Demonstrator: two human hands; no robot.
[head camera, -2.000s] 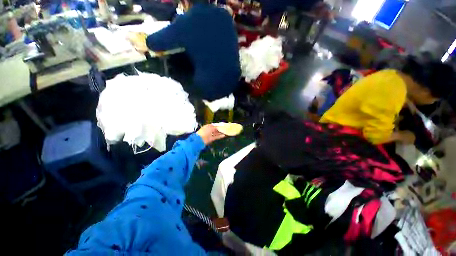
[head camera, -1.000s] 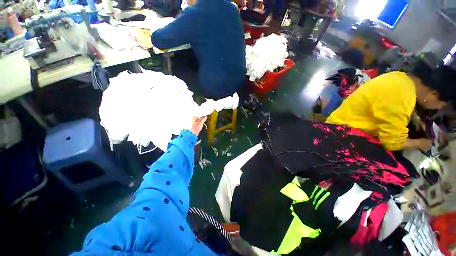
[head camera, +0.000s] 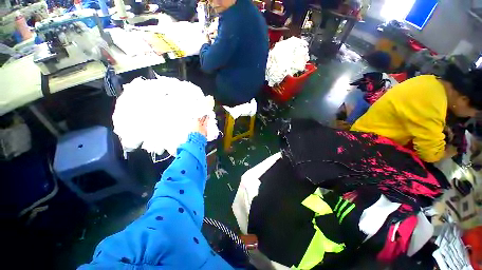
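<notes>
My left hand (head camera: 202, 125) is small in view at the end of a blue dotted sleeve (head camera: 177, 195). It reaches forward over the right side of a big white fabric pile (head camera: 158, 113). The fingers blend into the bright white, so I cannot tell whether they hold anything. No flatbread can be made out against the pile. My right hand is not in view.
A blue plastic stool (head camera: 87, 153) stands at left, a yellow stool (head camera: 239, 124) beyond the hand. A person in dark blue (head camera: 238, 52) sits at the sewing table (head camera: 74, 79). A person in yellow (head camera: 404, 113) bends at right behind black, pink and neon pieces (head camera: 343, 158).
My left hand held a pale flatbread beside the pile; it has moved left over the white pile, and the bread no longer shows. The person in dark blue has turned and drawn the arm in.
</notes>
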